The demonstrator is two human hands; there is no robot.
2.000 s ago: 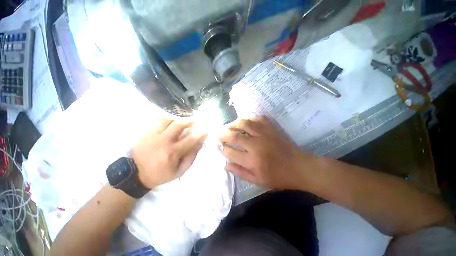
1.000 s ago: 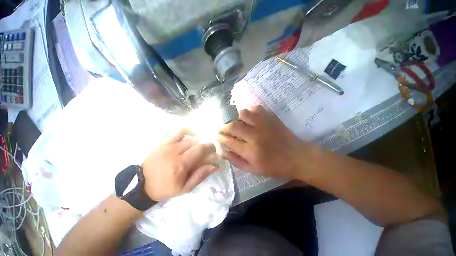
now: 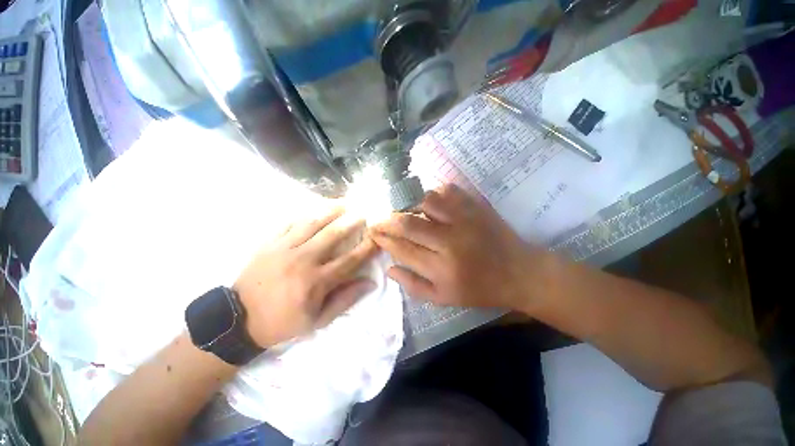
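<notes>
The thin white fabric [image 3: 131,253] lies spread over the left of the machine table and hangs over its front edge, washed out by the lamp. My left hand [image 3: 301,283], with a black watch at the wrist, lies flat on the fabric just left of the needle area. My right hand [image 3: 453,248] is bent with its fingertips at the fabric's right edge, close to my left fingertips. The sewing machine head [image 3: 322,78] stands above both hands. Glare hides the needle and the fabric under it. Whether my right fingers pinch the cloth cannot be told.
Written sheets [image 3: 514,165] with a silver pen [image 3: 558,135] and a small black square [image 3: 586,116] lie right of the needle. Orange-red scissors [image 3: 722,144] lie far right. A measuring tape [image 3: 628,222] runs along the table edge. A calculator [image 3: 17,104] is upper left, white cables [image 3: 17,348] lower left.
My left hand shifted right and toward me, then back left, staying flat on the fabric. My right fingertips moved slightly left, closer to my left hand. The camera view shifted slightly.
</notes>
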